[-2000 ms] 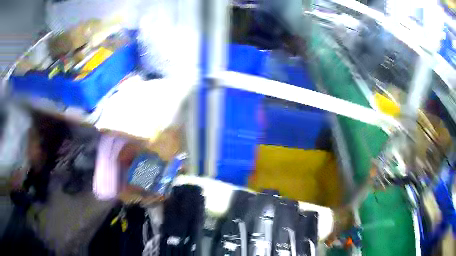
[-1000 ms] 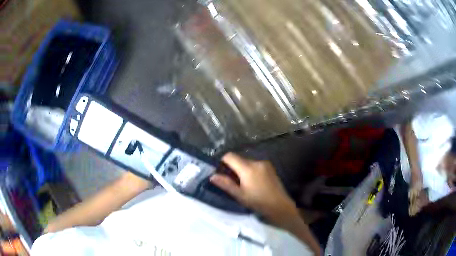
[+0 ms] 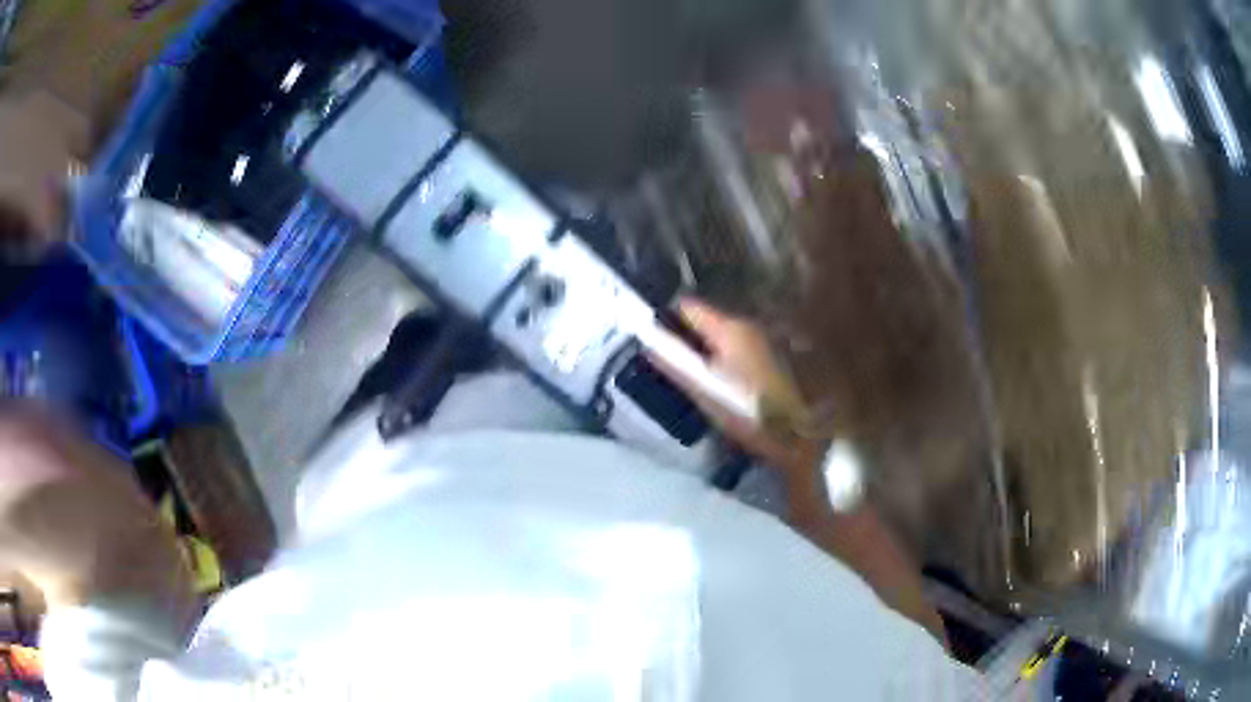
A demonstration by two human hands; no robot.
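A long black lock panel (image 3: pixel 497 274) with a silvery-white plate, dark crossbars and an oblong slot lies slantwise, its far end over the blue crate and its near end by the wearer's white-clothed lap. My right hand (image 3: pixel 734 359) grips it at its near right end; the fingertips are blurred. A white strip lies over the plate by this hand. My left hand cannot be made out for sure: a blurred skin-coloured shape with a white sleeve shows at the lower left, and whose it is cannot be told.
A blue crate (image 3: pixel 281 281) at the upper left holds dark panels and something white. Brown, shiny plastic-wrapped material (image 3: pixel 1084 343) fills the right side. Blurred skin shows at the left edge. Blue, yellow and orange items lie at the lower left.
The view has turned, so crate and panel sit further right and the panel's far end higher. The left forearm seen reaching under the panel no longer shows there. My right hand still grips the panel.
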